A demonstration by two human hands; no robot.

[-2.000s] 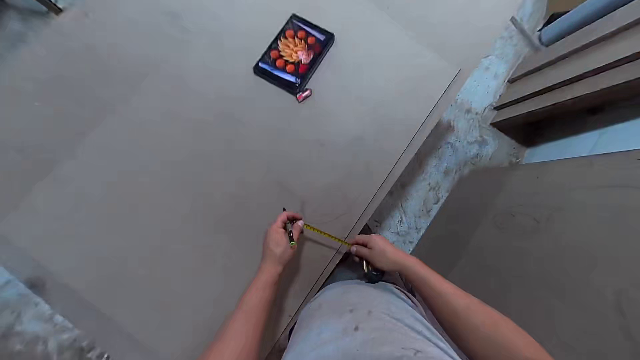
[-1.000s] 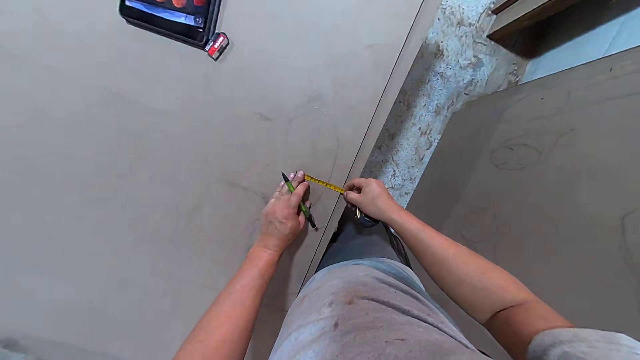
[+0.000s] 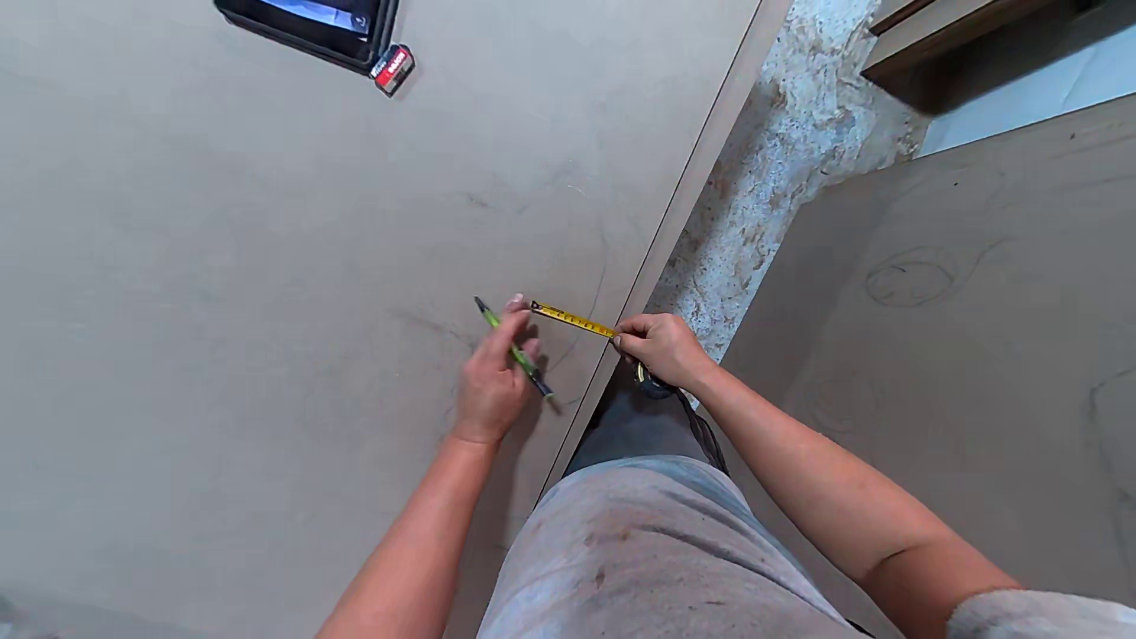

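My left hand (image 3: pixel 497 373) is over the brown-grey board (image 3: pixel 266 311), with a green and black pencil or marker (image 3: pixel 515 351) held across its fingers. Its fingertips are beside the hooked end of a yellow tape measure blade (image 3: pixel 572 319), which lies extended over the board. My right hand (image 3: pixel 661 346) pinches the blade between thumb and finger at the board's edge. The dark tape case (image 3: pixel 652 383) hangs just under that hand, partly hidden, with a black strap below it.
A tablet in a black case (image 3: pixel 311 31) lies at the board's upper part, a small red and grey box (image 3: pixel 393 70) at its corner. To the right are a mottled floor strip (image 3: pixel 754 195), another board (image 3: pixel 967 293) with pencil marks, and wooden pieces (image 3: pixel 958 44) beyond.
The view has moved closer to the board. The tape measure stays stretched between my hands. My left fingers have shifted slightly off the blade's end since a second ago.
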